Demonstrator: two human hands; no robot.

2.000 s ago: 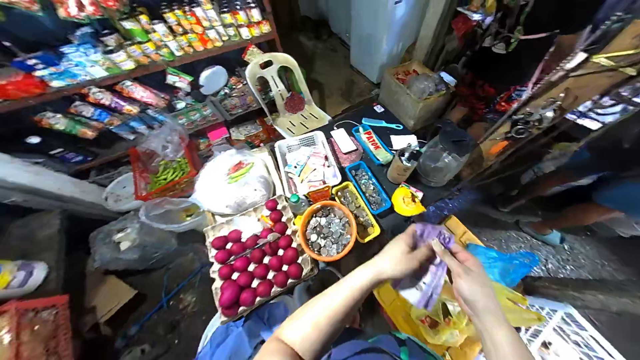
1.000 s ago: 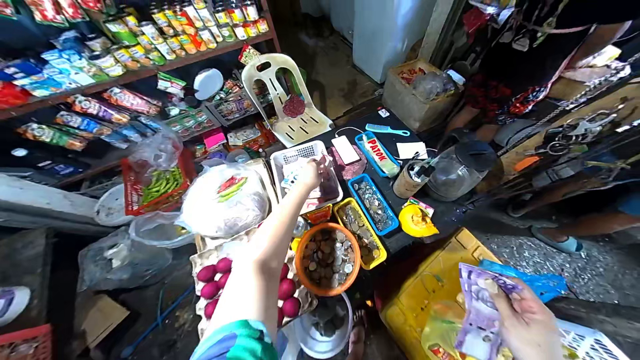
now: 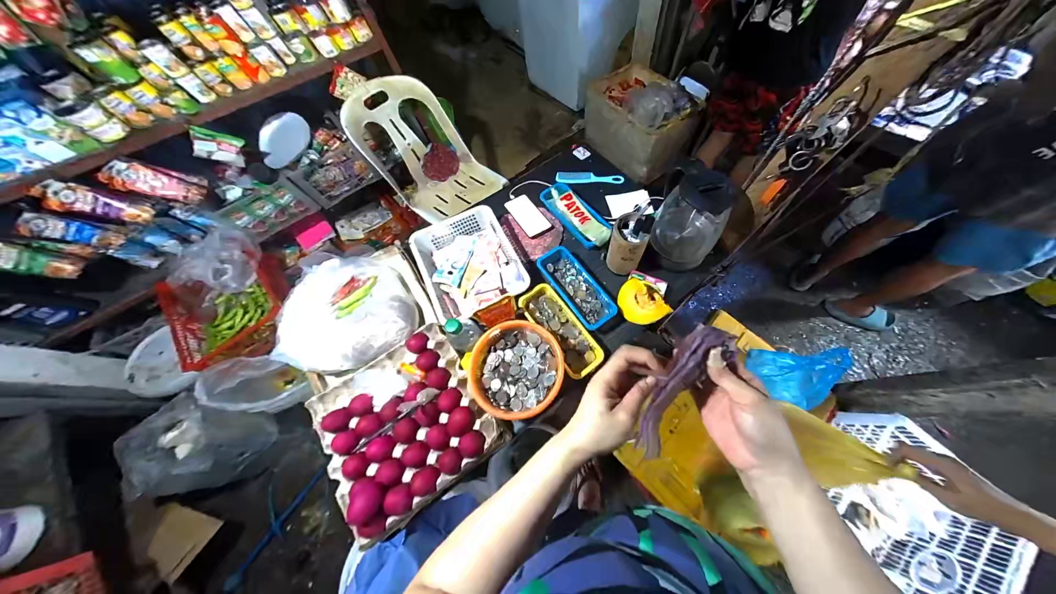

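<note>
My left hand (image 3: 615, 404) and my right hand (image 3: 742, 408) hold purple banknotes (image 3: 681, 375) between them, the notes upright and blurred. To the left of my hands lie a round orange basket of coins (image 3: 517, 371), a yellow basket of coins (image 3: 565, 330) and a blue basket of coins (image 3: 577, 287). A white plastic basket (image 3: 513, 247) holds papers and what look like notes. Below my right hand is a yellow plastic bag (image 3: 833, 450), its right end gripped by another person's hand (image 3: 949, 478).
Red eggs fill a carton tray (image 3: 487, 474) at left. A plastic chair (image 3: 421, 148), a pitcher (image 3: 691, 219), a piece of squash (image 3: 643, 301) and a blue bag (image 3: 796, 373) surround the table. A white crate (image 3: 982, 528) stands at lower right. Another person stands at right.
My left hand has come back from the white basket to the banknotes in my right hand. Another person's hand has appeared at right, holding the yellow bag.
</note>
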